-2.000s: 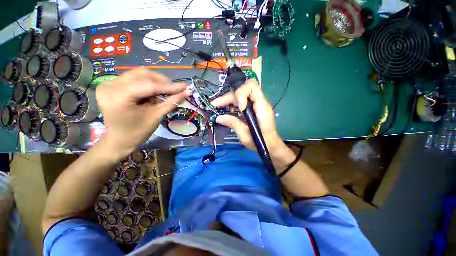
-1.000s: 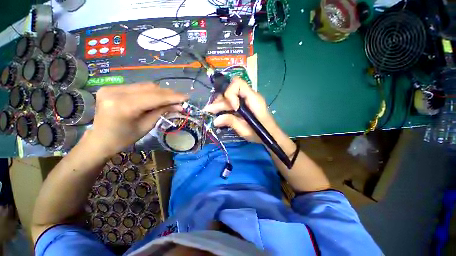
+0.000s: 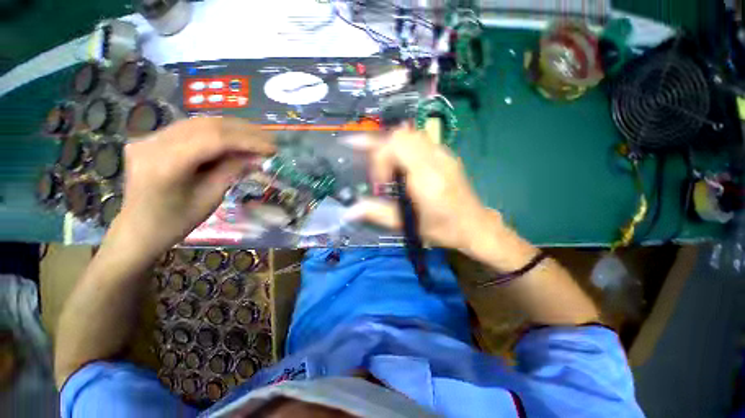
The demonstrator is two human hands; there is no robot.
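The picture is blurred. My left hand (image 3: 184,167) is at the left of the work, fingertips by a silvery cylinder (image 3: 274,211) and the near edge of a green ring PCB (image 3: 309,175); whether it grips either cannot be told. My right hand (image 3: 429,184) holds the soldering iron (image 3: 410,224) by its black handle, tip end pointing away from me. Its thumb and index finger are spread, right of the PCB. The PCB lies or hangs beside the cylinder, over the dark printed cardboard (image 3: 323,102). Wires between the parts are too blurred to tell.
Waiting cylinders (image 3: 102,114) cluster at the left. A carton of similar assemblies (image 3: 214,314) is below the bench edge. White paper (image 3: 269,28), a gold-red round pot (image 3: 569,61) and a black fan (image 3: 660,98) stand farther back. Another green ring (image 3: 467,49) is at the back.
My hands have moved apart. The right hand has moved right with the iron, now more upright. The green PCB shows open between the hands. The whole view has shifted slightly.
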